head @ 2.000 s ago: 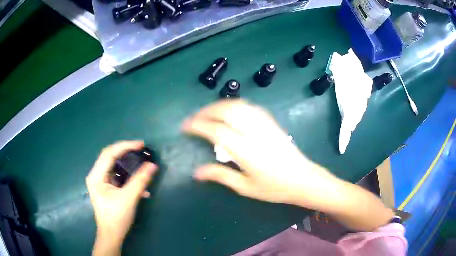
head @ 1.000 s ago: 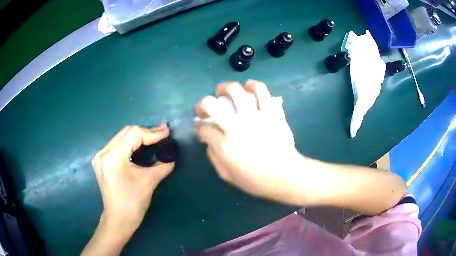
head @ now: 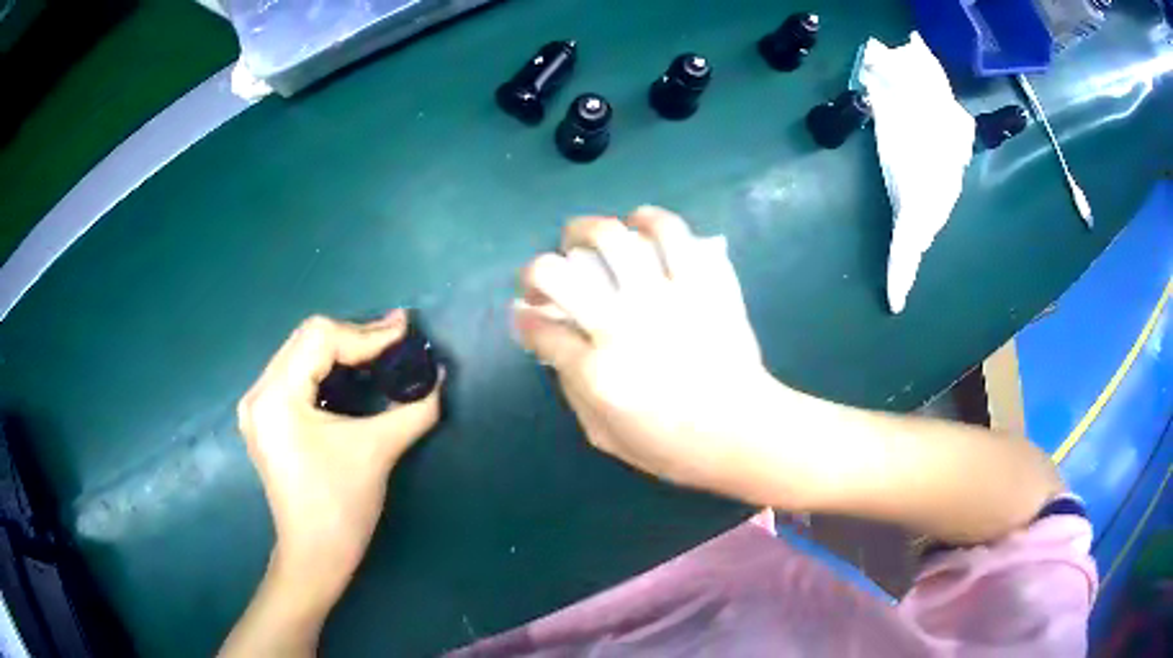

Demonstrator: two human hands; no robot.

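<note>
My left hand holds a glossy black plug between thumb and fingers, its round end facing right, low over the green mat. My right hand is curled just right of it, not touching the plug. A bit of white cloth shows at its knuckles; most of it is hidden in the fist. Several black plugs stand or lean in a loose row beyond the hands, one of them here. A white folded cloth lies to the right between two plugs.
A grey-silver tray is at the top left, beside a pale rail. A blue bin is at the upper right, with a thin white stick below it. Dark objects stand at the left edge. A pink sleeve shows at the lower right.
Since two seconds ago, my right hand has curled from spread fingers, and the held plug's round end has turned to the right. The view has shifted, so less of the tray shows.
</note>
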